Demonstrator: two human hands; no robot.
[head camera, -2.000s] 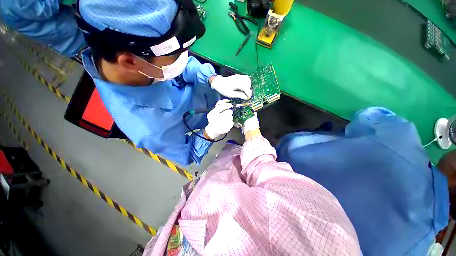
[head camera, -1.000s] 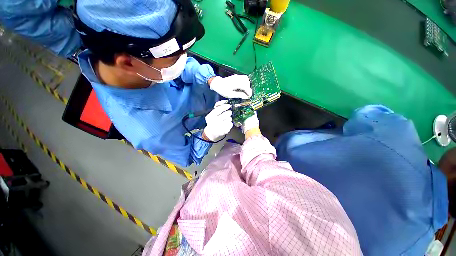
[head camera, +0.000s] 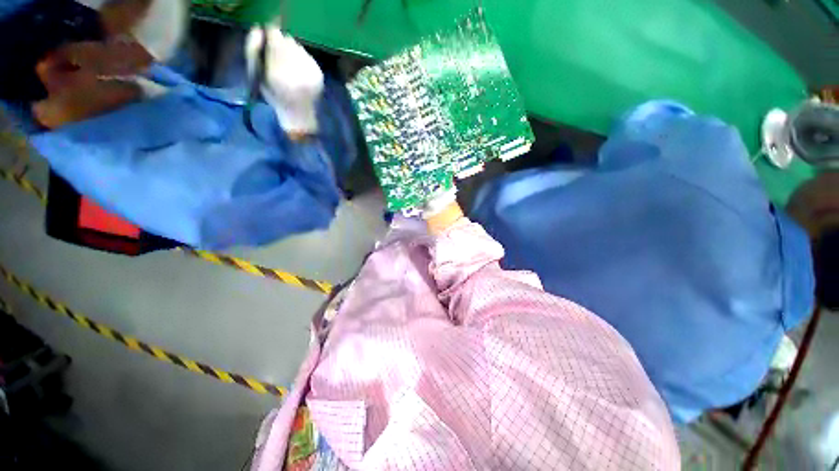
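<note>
A large green circuit board (head camera: 446, 115) is held up in the upper middle, tilted, its face with rows of silvery joints and small parts towards me. White connector blocks show along its lower right edge. My right hand (head camera: 442, 202), in a white glove below a pink checked sleeve, grips the board at its lower edge. Its fingers are mostly hidden behind the board. My left hand is not visible; only a pinkish sleeve shows below the board's lower left corner.
A coworker in blue (head camera: 193, 161) sits at left, a white-gloved hand raised near the board. Another blue-smocked person (head camera: 644, 267) is close at right. A green bench (head camera: 626, 83) runs behind the board. A fan (head camera: 810, 133) stands at far right. Yellow-black tape (head camera: 138, 345) crosses the floor.
The board has come away from the coworker's hands and been raised, now showing more of its face. The coworker's hands have moved left and apart from it. The view has shifted.
</note>
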